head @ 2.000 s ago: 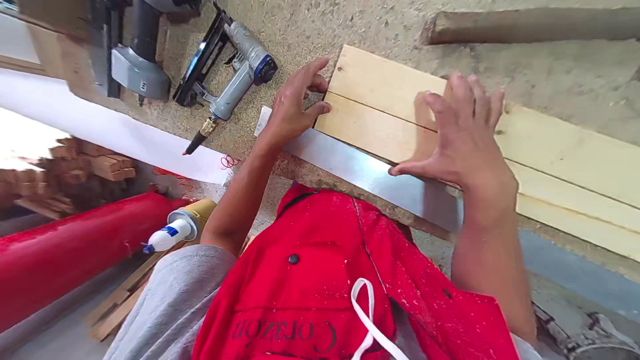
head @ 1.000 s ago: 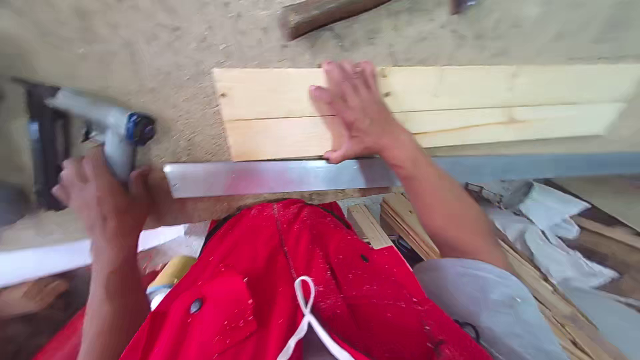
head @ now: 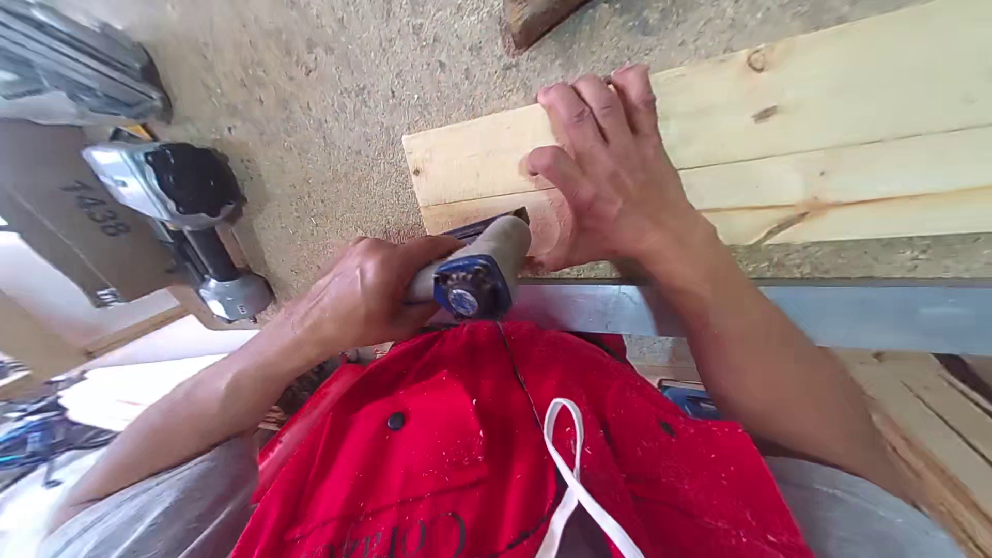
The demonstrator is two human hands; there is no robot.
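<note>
My left hand (head: 380, 287) is closed around the handle of a pneumatic nailer (head: 488, 263) with a grey body and blue end cap. The nailer's nose is over the near left end of two pale wooden boards (head: 806, 116), which lie side by side. My right hand (head: 612, 170) rests on the boards just right of the nailer, fingers bent over the far board and the thumb side toward the nose. A long metal straightedge bar (head: 852, 314) runs along the bench's near edge, below the boards. The nailer's tip is partly hidden.
A second nailer (head: 194, 186) stands at the left, with another tool (head: 85, 62) behind it. A cardboard box (head: 70, 209) is at the far left. A dark wooden piece (head: 539, 19) lies beyond the boards. Sawdust covers the bench (head: 333, 108). Loose planks (head: 930, 411) are below right.
My left hand, at the boards' left end two seconds ago and at the nailer one second ago, has brought the nailer over the boards. My right hand stays on the boards.
</note>
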